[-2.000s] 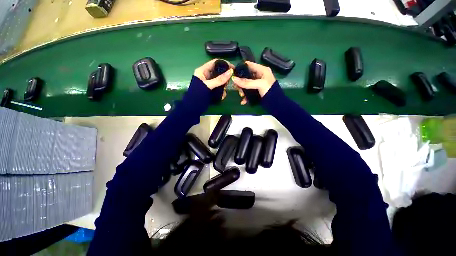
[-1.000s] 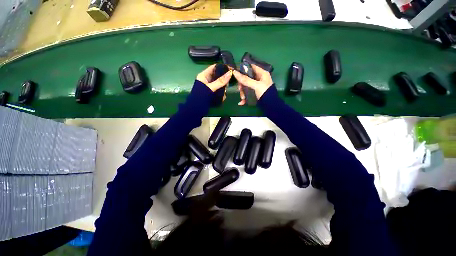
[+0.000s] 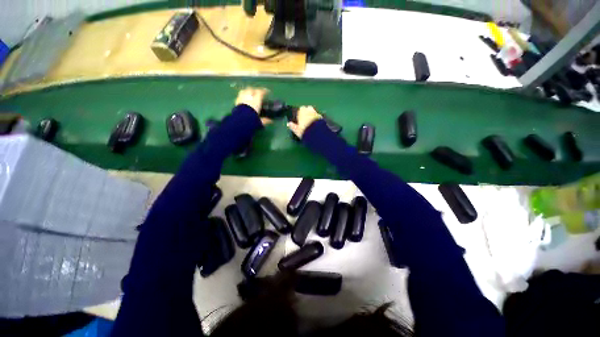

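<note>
My left hand is over the green conveyor belt, thumb and fingers around the end of a black plastic housing. My right hand is just right of it, fingertips closed on a small dark part, seemingly another black housing; blur and the fingers hide most of it. A further housing shows partly behind my right hand. Another housing lies below my left wrist, partly hidden by the sleeve. A face-up housing and a paired black unit lie on the belt to the left.
Several reserve housings lie on the pale table. Grey stacked trays stand left. White wrap and a yellow-green bag are right. Beyond the belt are a patterned box, a dark machine and two black housings.
Both hands have gone forward and down to the belt, and my left hand has moved left. The view has tilted up, showing the dark machine. Several belt housings sit further left in view.
</note>
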